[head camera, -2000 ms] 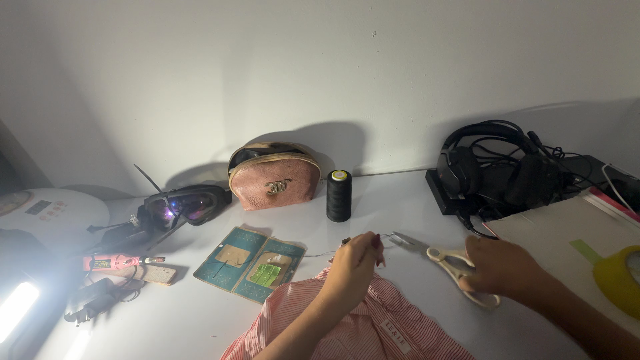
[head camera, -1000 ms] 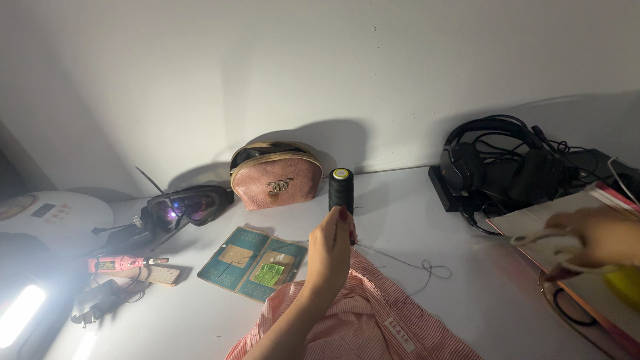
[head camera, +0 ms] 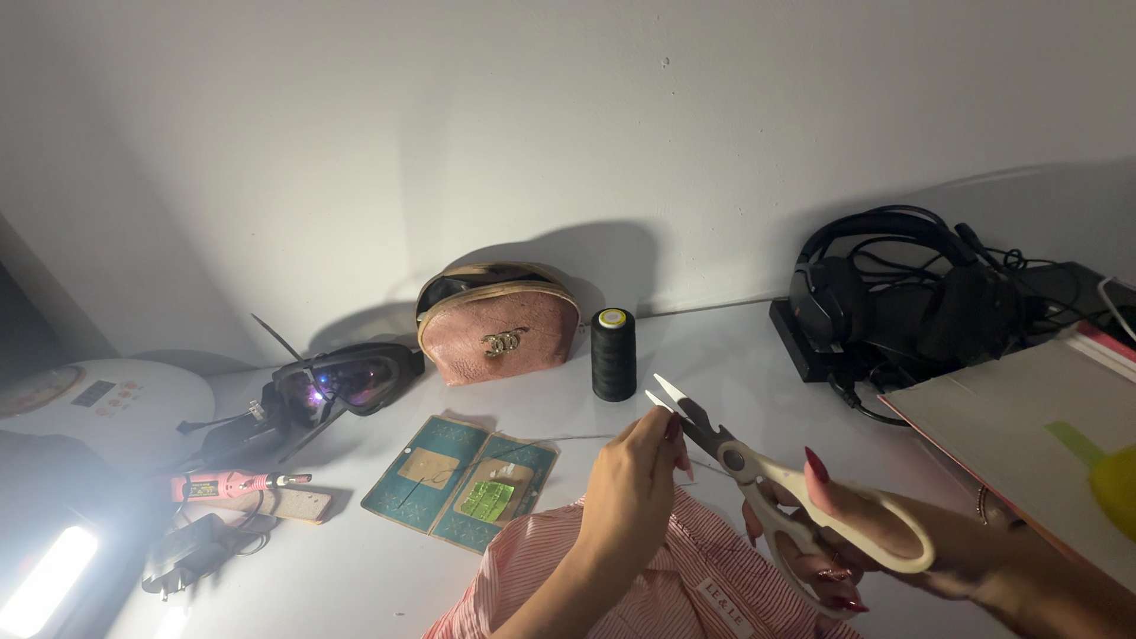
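Observation:
My right hand [head camera: 825, 532] holds a pair of scissors [head camera: 741, 461] by their cream handles, with the blades parted and pointing up and left. The blade tips are beside the fingers of my left hand [head camera: 635, 479], which are pinched together over a red-and-white striped garment [head camera: 532, 559]; dark thread [head camera: 577, 437] runs out on both sides of them. What exactly the fingertips grip is hidden. Behind my left hand stands a spool of black thread [head camera: 613, 359]. An open teal needle booklet [head camera: 426, 470] with a green packet lies to the left.
A pink zip pouch [head camera: 501, 333] and dark goggles [head camera: 346, 382] are near the wall. Pink rotary tool [head camera: 235, 484], black adapter [head camera: 191, 550] and bright lamp [head camera: 49, 581] are at left. On the right are a black headset [head camera: 905, 284], a large folder [head camera: 1003, 408] and yellow tape [head camera: 1116, 488].
My right hand was over the folder at the right one second ago and is now beside my left hand with the scissors. My left hand has moved slightly right, away from the spool.

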